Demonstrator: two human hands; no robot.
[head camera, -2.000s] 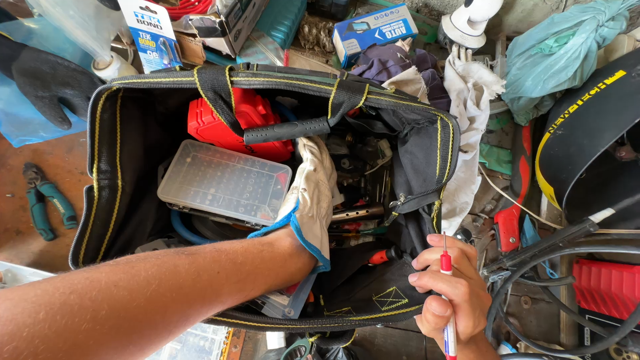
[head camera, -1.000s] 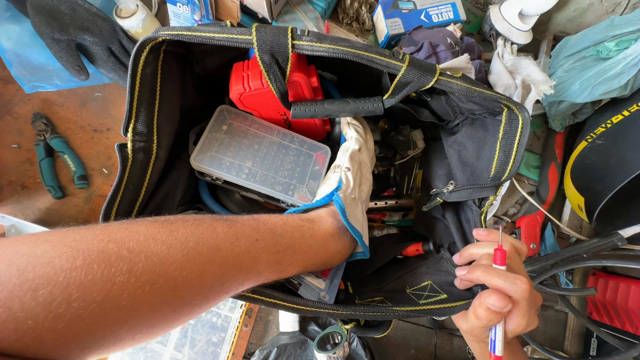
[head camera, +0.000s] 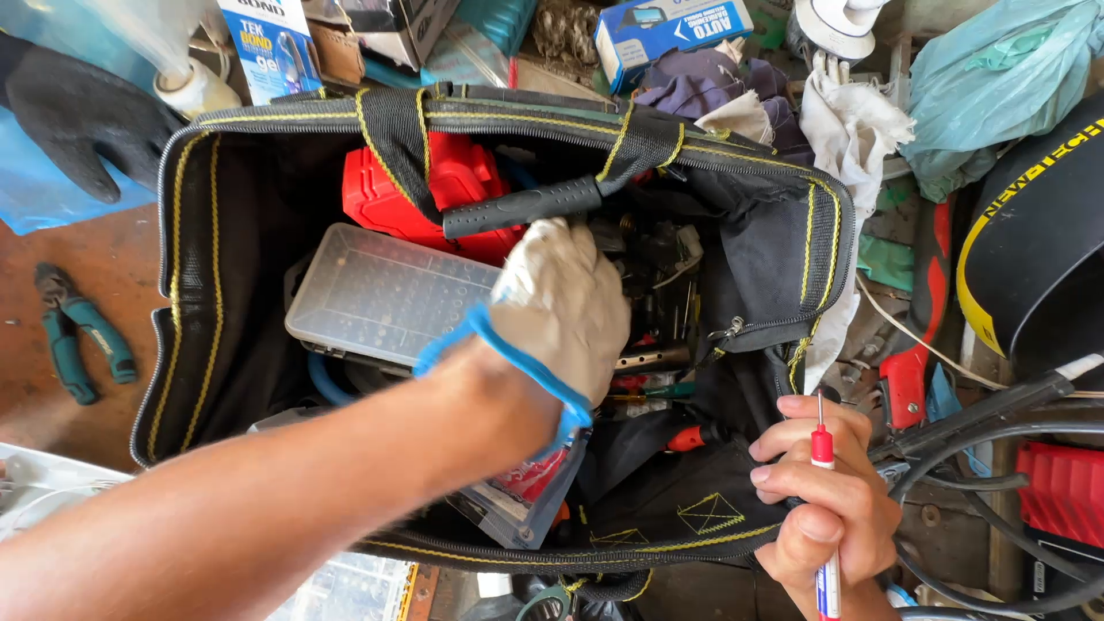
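Observation:
A black fabric tool bag (head camera: 194, 293) with yellow stitching stands unzipped. My left hand (head camera: 561, 302), in a pale glove with a blue cuff, reaches inside beside a clear plastic organizer case (head camera: 388, 293); its fingertips are hidden, so its grip cannot be told. Behind it lie a red plastic case (head camera: 423, 190) and the padded bag handle (head camera: 522, 207). Loose tools, among them a perforated metal tube (head camera: 653, 357), fill the bag's right part. My bare right hand (head camera: 828, 500), at the bag's near right corner, holds a red-and-white marker (head camera: 823, 448) with a thin tip pointing up.
Green-handled pliers (head camera: 82, 332) and a black glove (head camera: 86, 116) lie left. Behind the bag are a blue-and-white box (head camera: 668, 39) and rags (head camera: 716, 95). To the right are a red-and-black handled tool (head camera: 910, 371), black cables (head camera: 992, 414) and a black-and-yellow helmet-like shell (head camera: 1035, 224).
My left hand stays inside the bag, its fingers now more bent and its back turned up more. The right hand keeps the marker at the bag's corner. The view has shifted a little.

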